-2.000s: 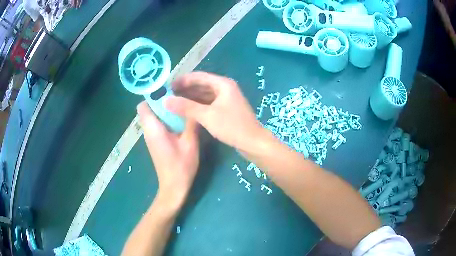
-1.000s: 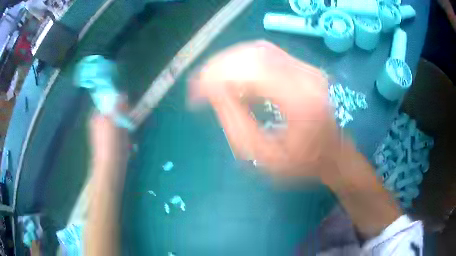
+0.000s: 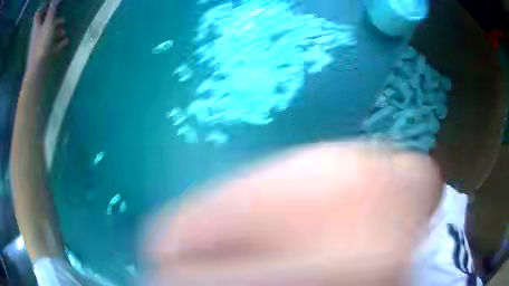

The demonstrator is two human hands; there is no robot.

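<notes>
My right hand [image 3: 301, 218] is large and blurred at the bottom centre, close to the camera; its fingers and anything in them cannot be made out. My left hand [image 3: 49, 33] is small at the upper left edge, over the belt beyond the pale strip, with fingers apart and no housing seen in it. The pile of small light-blue clips [image 3: 251, 67] lies on the green tabletop at the upper middle, motion-blurred. A few single clips [image 3: 116, 204] lie at the lower left.
One light-blue fan housing [image 3: 397, 14] is cut off at the top right. A brown bin [image 3: 474, 111] beyond the table edge at right holds a heap of light-blue parts [image 3: 416, 100]. The pale strip [image 3: 70, 95] curves along the left.
My left hand has moved to the upper left and no longer shows the fan housing. My right hand has moved down and nearer the camera. The view has shifted, so the clip pile looks larger.
</notes>
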